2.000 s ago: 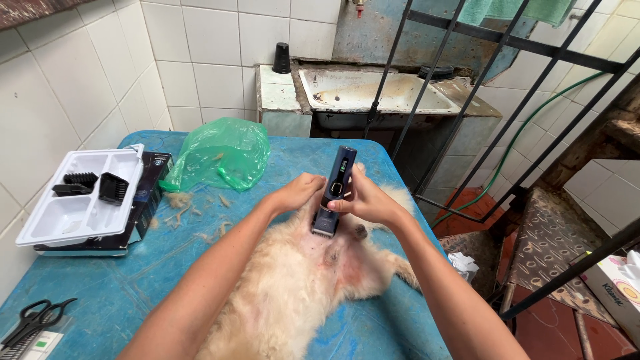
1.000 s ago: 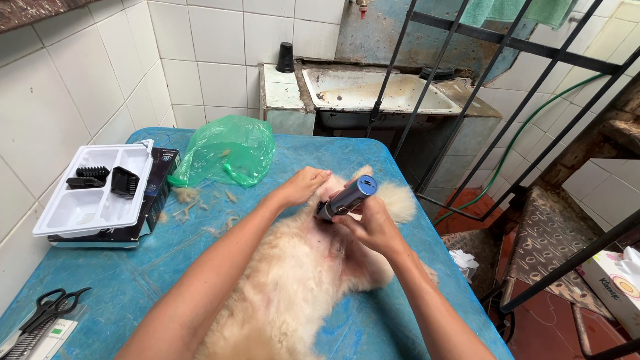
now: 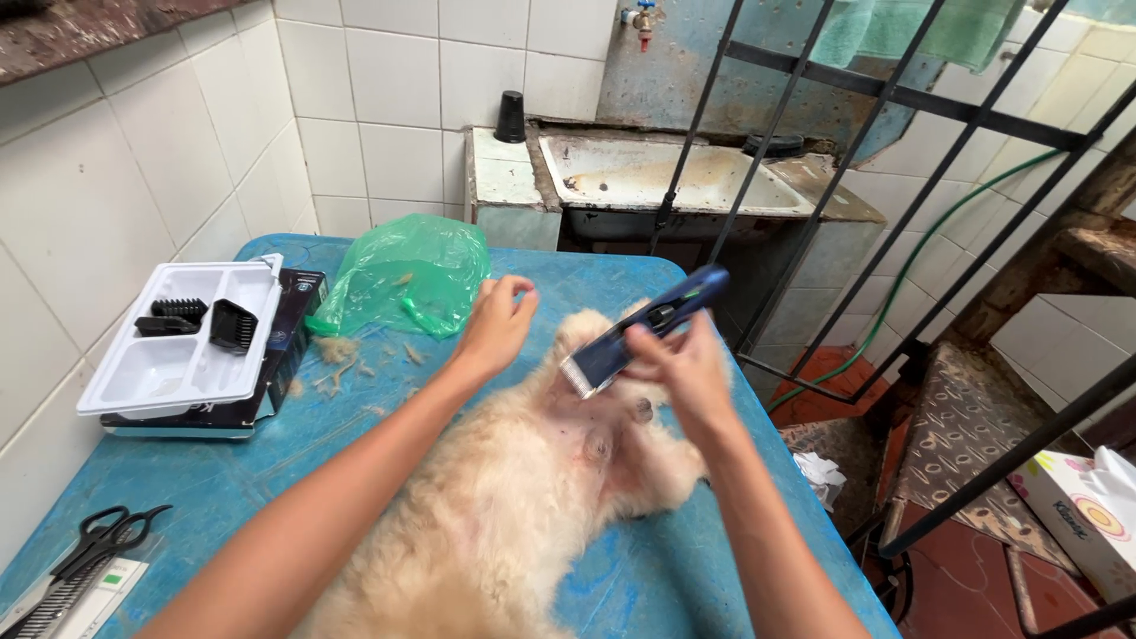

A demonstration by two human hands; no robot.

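A cream-furred dog (image 3: 479, 506) lies belly up on the blue table (image 3: 639, 586), its groin skin bare and pinkish. My right hand (image 3: 679, 368) grips a dark blue cordless hair clipper (image 3: 652, 328), whose blade end points down and left over the groin by the hind legs; whether it touches the skin cannot be told. My left hand (image 3: 499, 324) is raised just left of a hind leg, with loosely curled fingers and nothing in it. Bits of cut fur (image 3: 337, 351) lie left of that hand, near a green plastic bag (image 3: 413, 275).
On the table's left stands a white plastic tray (image 3: 151, 373) with black comb attachments (image 3: 233, 327), on a dark box (image 3: 288, 328). Scissors (image 3: 111, 532) lie at the near left. Beyond the table are a stained sink (image 3: 674, 173) and black metal bars (image 3: 887, 93); a tissue box (image 3: 1078, 524) is at right.
My left hand has come off the dog's hind leg and moved left. The clipper has swung from upright over the groin to a slant, its rear end up and right.
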